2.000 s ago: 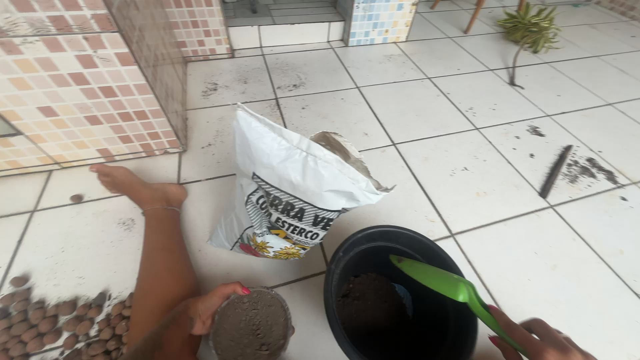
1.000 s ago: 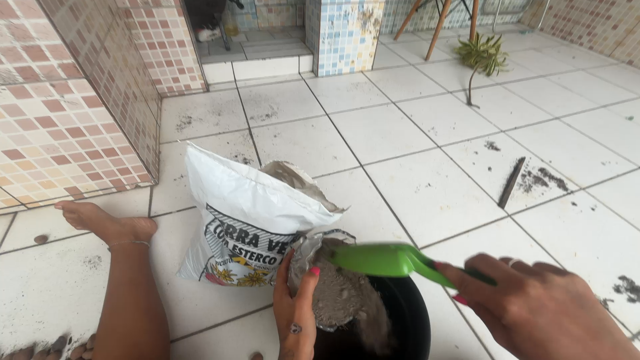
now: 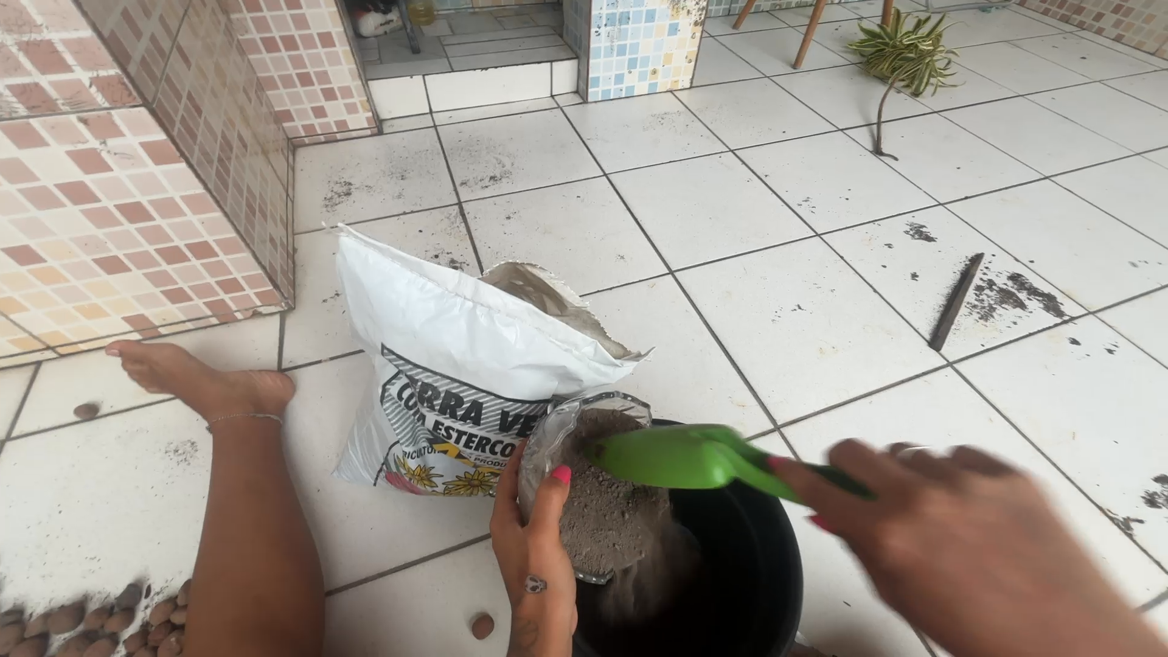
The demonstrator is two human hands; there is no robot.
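My left hand (image 3: 538, 538) grips a clear, faceted bowl (image 3: 558, 420) tipped over a black plastic pot (image 3: 776, 547). Dry grey-brown soil (image 3: 607, 520) slides from the bowl's lower edge into the pot. A green plastic garden trowel (image 3: 680, 459) is in my right hand (image 3: 949, 520), its blade tip in the soil at the bowl's upper part. Right behind the bowl stands an open white plastic soil bag (image 3: 456, 338) with printing on it. The pot's bottom is dark and hard to make out.
A bare leg (image 3: 260, 511) stretches along the left. Round clay pebbles (image 3: 100, 625) lie at the lower left, one (image 3: 482, 626) near the pot. An uprooted leafy plant (image 3: 903, 59), a dark strip (image 3: 956, 301) and spilled soil (image 3: 1017, 297) lie on the tiles. A tiled wall (image 3: 119, 210) stands left.
The bowl, upright left of the pot two seconds ago, has been raised and tipped over it. The trowel has moved from above the pot into the bowl's soil.
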